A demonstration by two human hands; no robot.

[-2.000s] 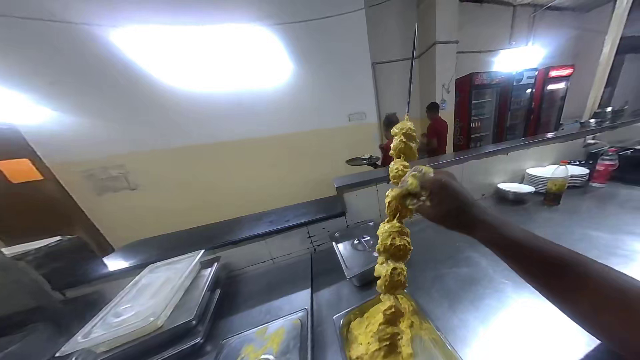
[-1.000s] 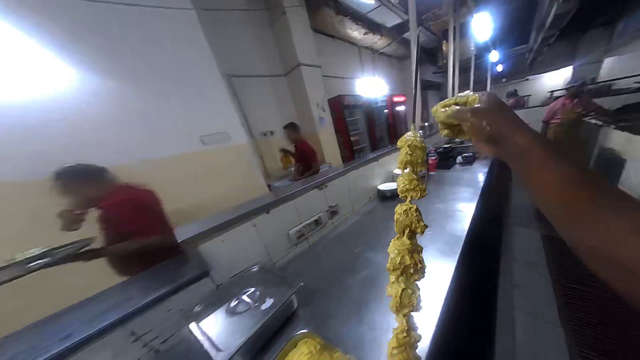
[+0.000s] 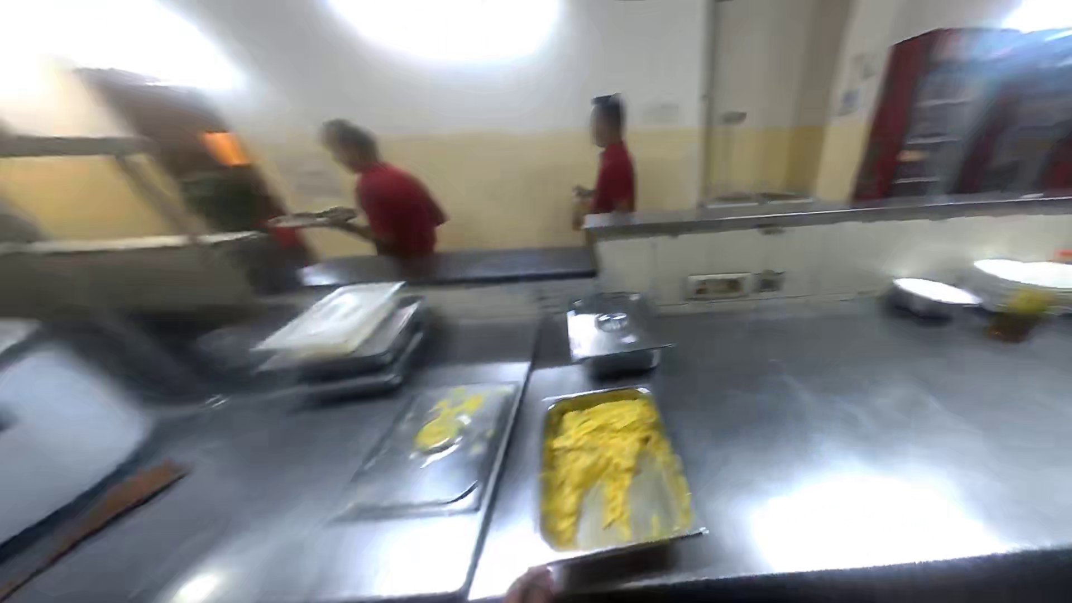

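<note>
A few fingertips (image 3: 531, 584) show at the bottom edge, just below the near left corner of a steel tray (image 3: 695, 531); which hand they belong to I cannot tell, and the rest of it is out of frame. Yellow-coated food pieces (image 3: 610, 435) fill the far part of that tray, and its near part shows smeared metal. Left of it lies a flat steel lid (image 3: 410, 481) with yellow smears. A lidded steel container (image 3: 615, 327) stands behind the tray. No skewer is in view.
Stacked trays with a whitish lid (image 3: 339, 322) stand at the back left, and a brown, blurred long object (image 3: 109, 507) lies at the lower left. White plates (image 3: 1026, 272) and a bowl (image 3: 934, 295) are at the right. Two people in red shirts are beyond the ledge (image 3: 804, 214).
The view has swung left and down. The raised right hand and the skewer of yellow-coated pieces, both seen earlier, are out of view. The food tray now shows whole.
</note>
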